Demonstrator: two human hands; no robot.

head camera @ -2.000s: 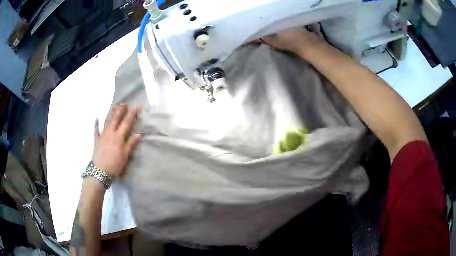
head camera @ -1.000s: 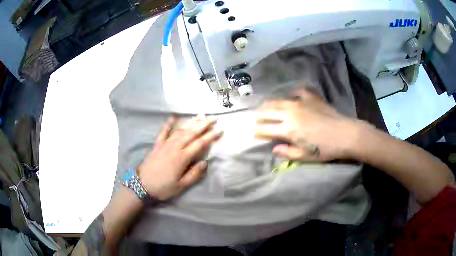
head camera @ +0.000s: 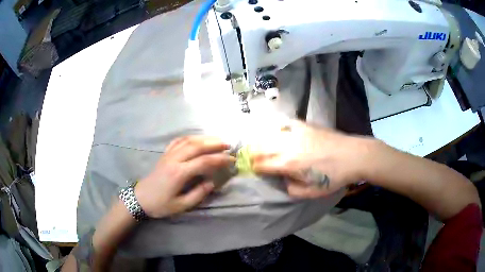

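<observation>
A large grey-beige fabric panel (head camera: pixel 143 111) is spread over the machine table and hangs over its front edge. A small yellow-green piece (head camera: pixel 244 161) shows between my two hands, in front of the needle area. My left hand (head camera: pixel 186 172) lies on the panel, its fingertips at the left side of the yellow-green piece. My right hand (head camera: pixel 314 159) is slightly blurred, its fingers at the piece's right side. The presser foot and needle (head camera: pixel 245 106) are just beyond my hands. Whether my fingers pinch the cloth cannot be told.
The white JUKI sewing machine (head camera: pixel 329 26) spans the upper right. A glowing lamp (head camera: pixel 192 71) stands left of the needle. Dark brown fabric (head camera: pixel 352 95) lies under the machine arm. The white table (head camera: pixel 66 133) shows at left. Tied cloth bundles (head camera: pixel 16 170) are at the far left.
The grey-beige panel has spread further left. The yellow-green piece has moved left and now lies between my hands. My right hand has moved left and down, closer to my left hand.
</observation>
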